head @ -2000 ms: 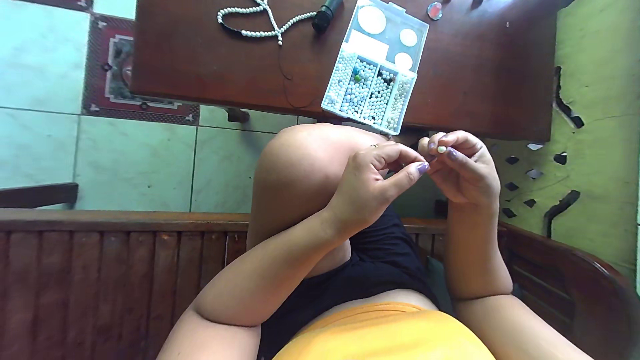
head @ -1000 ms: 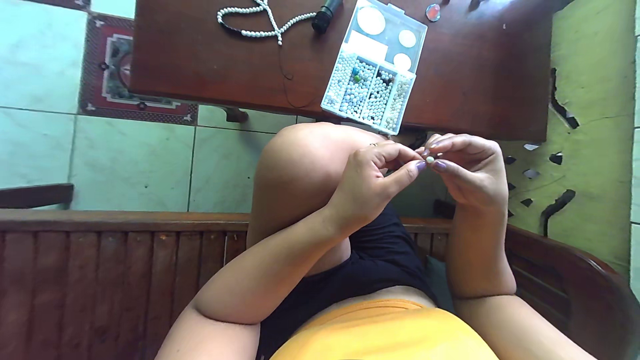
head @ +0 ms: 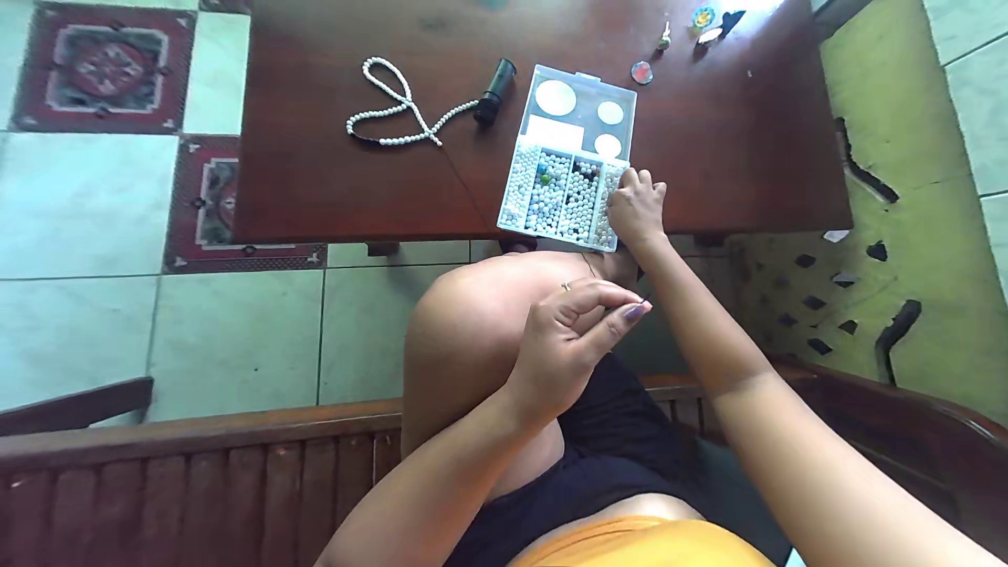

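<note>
My left hand is raised over my bent knee, thumb and forefinger pinched on the end of a thin dark cord. My right hand reaches to the right edge of a clear plastic bead box, its fingertips down at the rightmost compartment; what they touch is hidden. Small white beads fill the compartments, with a green one among them. Left of the box, a strand of white beads lies looped on the table, a dark cord running from it toward the table's near edge. One end of the strand lies by a dark cylinder.
The dark wooden table spans the view ahead. A round red piece, a small metallic item and a round colourful piece lie beyond the box. A slatted wooden bench is under me.
My right hand has left the pinching fingers of my left hand, where a small bead showed, and moved out to the bead box. My left hand stays over my knee.
</note>
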